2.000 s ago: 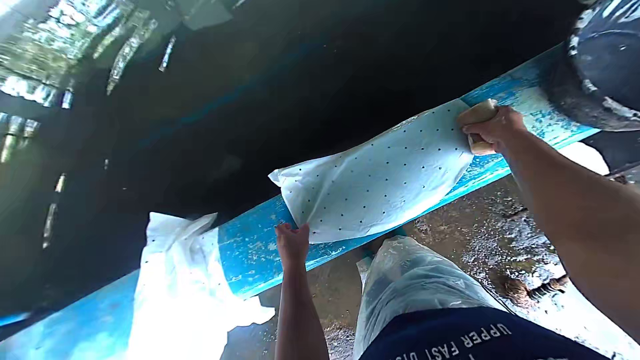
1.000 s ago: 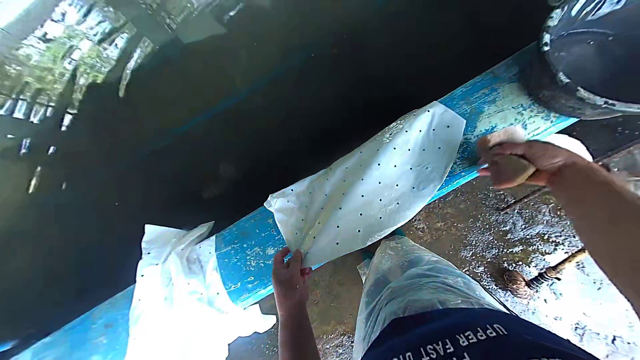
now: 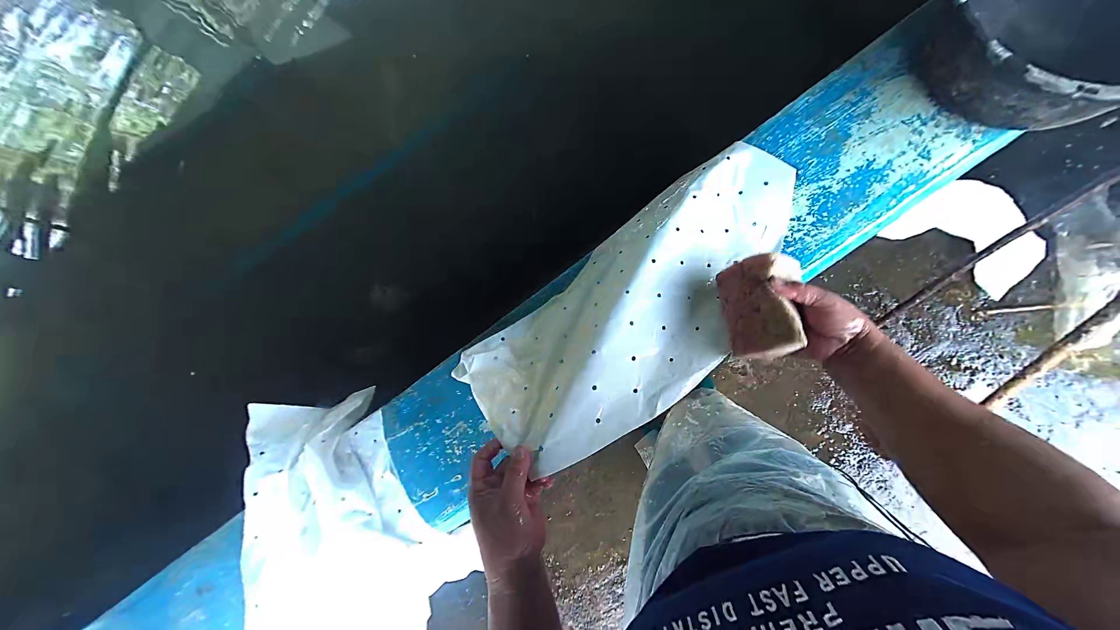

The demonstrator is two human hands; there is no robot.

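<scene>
A white plastic sheet dotted with small dark holes (image 3: 643,289) lies over a worn blue-painted ledge (image 3: 853,131) beside dark water. Its lower left corner is pinched between the thumb and fingers of my left hand (image 3: 509,503). My right hand (image 3: 822,319) grips a brownish sponge (image 3: 761,306) by its right side, at the sheet's right edge; whether sponge and sheet touch is hard to tell. A second white perforated sheet (image 3: 306,490) hangs crumpled over the ledge at the left, washed out by glare.
Dark water (image 3: 350,175) lies beyond the ledge. A black bucket (image 3: 1006,79) stands on the ledge at the upper right. Below are wet, muddy ground (image 3: 595,507), thin sticks (image 3: 1054,350) at the right, and my legs under a clear plastic covering (image 3: 744,472).
The sponge in my right hand was on the sheet's right end, then on the bare ledge right of it, and is now at the sheet's lower right edge. My left hand stays at the lower left corner.
</scene>
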